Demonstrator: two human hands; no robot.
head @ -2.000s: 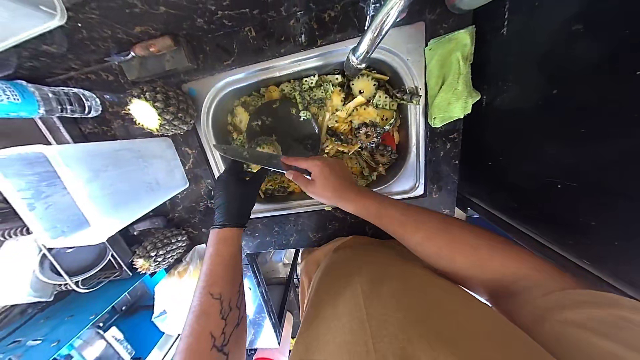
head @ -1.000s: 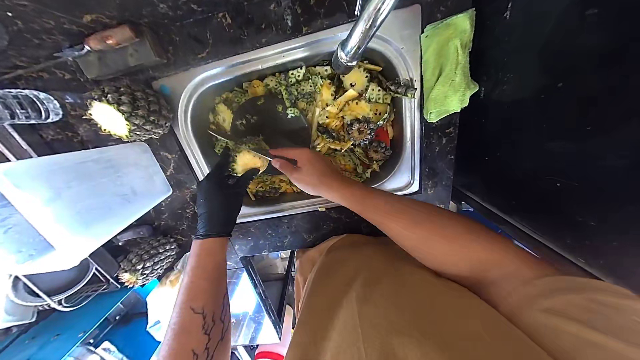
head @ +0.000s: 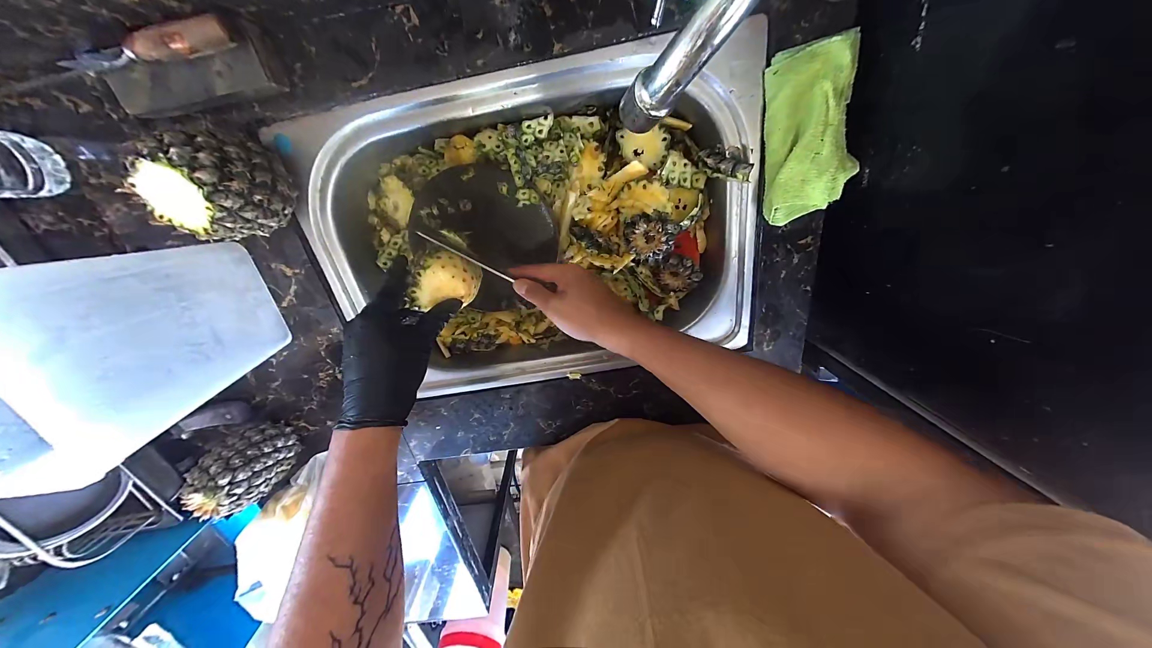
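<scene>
My left hand (head: 389, 355), in a black glove, holds a partly peeled pineapple (head: 447, 280) over the left part of a steel sink (head: 540, 83). My bare right hand (head: 576, 301) grips a knife (head: 468, 258) by its dark handle. The blade lies across the far side of the pineapple and points up to the left. Pineapple peelings (head: 540, 153) and cut crowns or ends (head: 650, 236) fill much of the basin around a dark round area. A small red piece (head: 687, 246) lies among the scraps at the right.
A chrome faucet (head: 688, 63) reaches over the sink. A green cloth (head: 812, 126) lies at its right. On the left are a cut pineapple (head: 216, 184), a white cutting board (head: 135, 351), another pineapple (head: 241, 468) and a wooden-handled tool (head: 178, 38) on a dark block.
The pineapple in my left hand now shows its pale cut face more fully. The knife has stayed in my right hand, beside the fruit. The view has shifted slightly.
</scene>
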